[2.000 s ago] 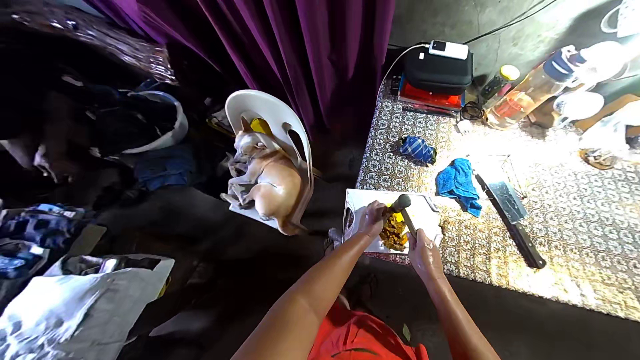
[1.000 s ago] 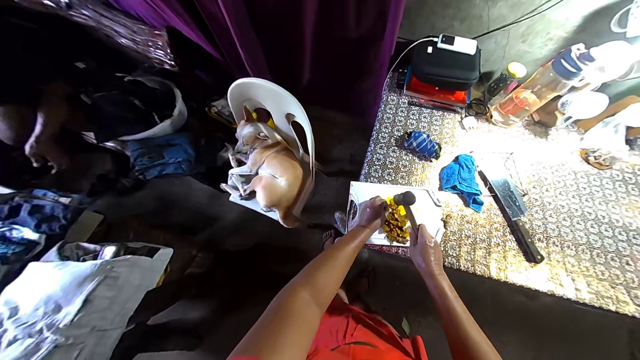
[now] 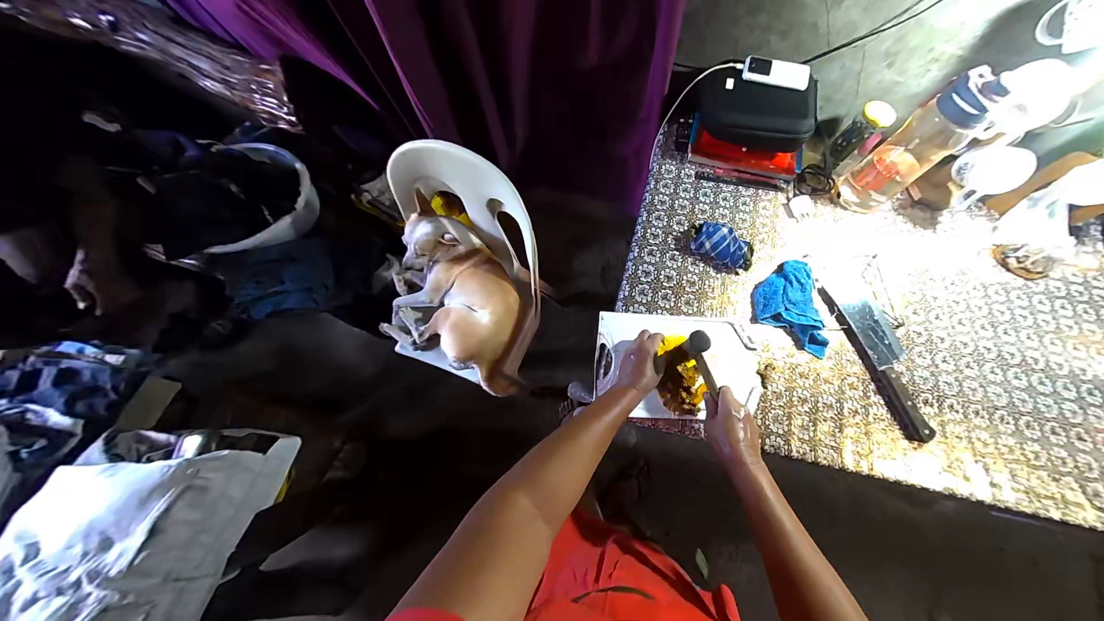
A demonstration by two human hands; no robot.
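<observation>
A white cutting board [image 3: 733, 354] lies at the near left edge of the table, with yellow-brown chopped food [image 3: 686, 388] on it. My right hand [image 3: 731, 423] is closed on the handle of a dark knife or similar tool [image 3: 707, 376], whose rounded dark end is over the food. On the board's left part, my left hand [image 3: 640, 362] rests at the food's edge, near the tool; whether its fingers grip a piece cannot be made out. A blue cloth [image 3: 789, 306] lies right of the board, and beyond it a cleaver with a black handle [image 3: 901, 401].
A checked blue cloth bundle [image 3: 722, 246], a black case [image 3: 759, 108] and a plastic bottle [image 3: 906, 151] are farther back on the patterned tablecloth [image 3: 975, 431]. Left of the table, a dog [image 3: 474, 302] lies on a white plastic chair [image 3: 448, 164]. Another person's hand [image 3: 84, 280] is at far left.
</observation>
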